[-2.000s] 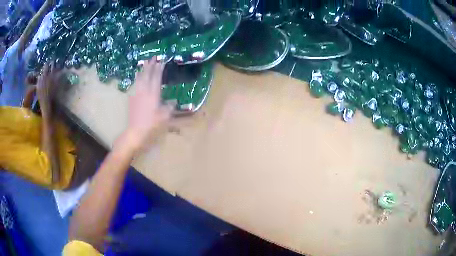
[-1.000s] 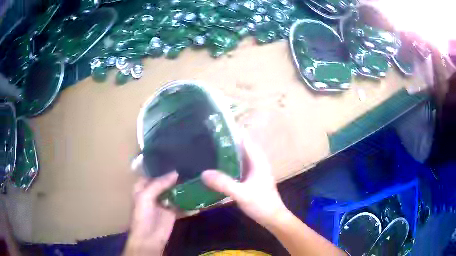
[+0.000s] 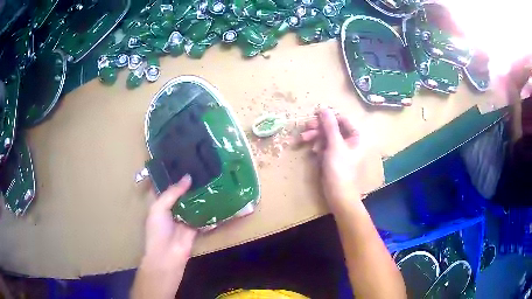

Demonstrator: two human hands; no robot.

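A glossy green body shell [image 3: 233, 157] with a silver edge and dark middle lies in front of me, its wide end towards me. A small silver knob sticks out at its left side. My left hand [image 3: 169, 225] holds its lower left, thumb on the dark part. A small pale-green oval [image 3: 268, 125] sits on the tan board, with crumbs around it. My right hand [image 3: 333, 143] is just right of the oval, fingers pinched. A thin pale stick seems to run from the fingertips towards the oval, faintly seen.
A large heap of small green parts [image 3: 230, 36] spans the back of the tan board [image 3: 87, 216]. Green shells stand at the left and at the back right [image 3: 382, 90]. A blue crate [image 3: 481, 233] with shells is below right. Another person's hand [image 3: 519, 76] shows at the right edge.
My right hand has left the shell and moved right and up beside the pale-green oval. My left hand still holds the shell, which is now tilted slightly more and further left.
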